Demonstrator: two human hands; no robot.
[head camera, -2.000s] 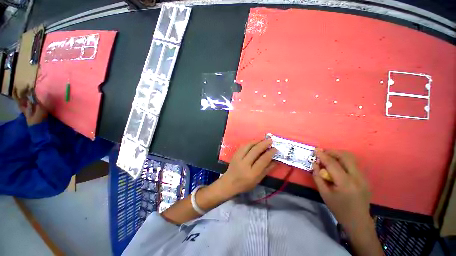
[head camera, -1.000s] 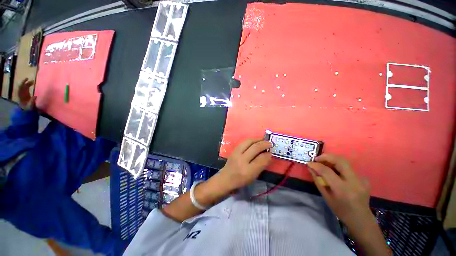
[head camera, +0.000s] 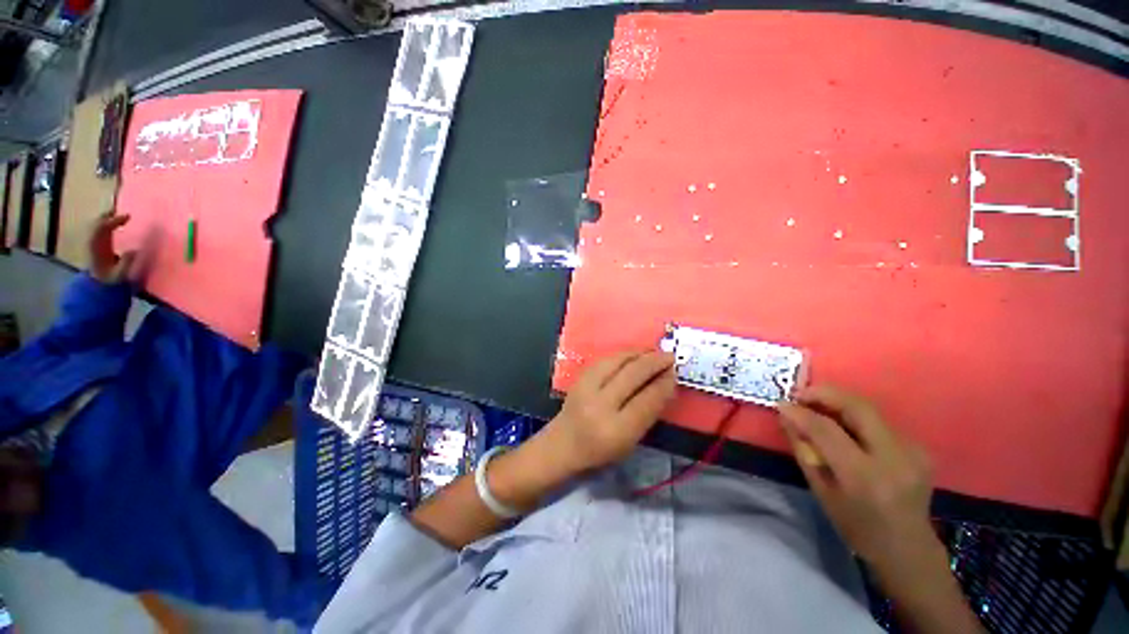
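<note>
The LED module (head camera: 733, 367), a small rectangle with a pale board face and dark specks, is held at the near edge of the red mat (head camera: 792, 112). My left hand (head camera: 619, 409) grips its left end with the fingertips. My right hand (head camera: 854, 464) is at its right end, fingers bent around the awl; only a bit of the tan handle (head camera: 808, 455) shows, and its tip cannot be made out. A red lead wire (head camera: 708, 461) trails from the module towards my lap. A joined pair of white frame gaskets (head camera: 1025, 212) lies flat at the mat's right.
A shiny carrier strip (head camera: 386, 235) and a clear plastic film (head camera: 542, 224) lie left of the mat. A blue crate (head camera: 324, 495) with modules stands below the bench. At far left, a coworker in blue (head camera: 136, 409) sits by another red mat (head camera: 235, 279) with a green stick (head camera: 191, 240).
The module's face has tilted slightly and looks paler than one second ago. My hands stay at its two ends, the right one shifted slightly. The coworker's hand has moved a little.
</note>
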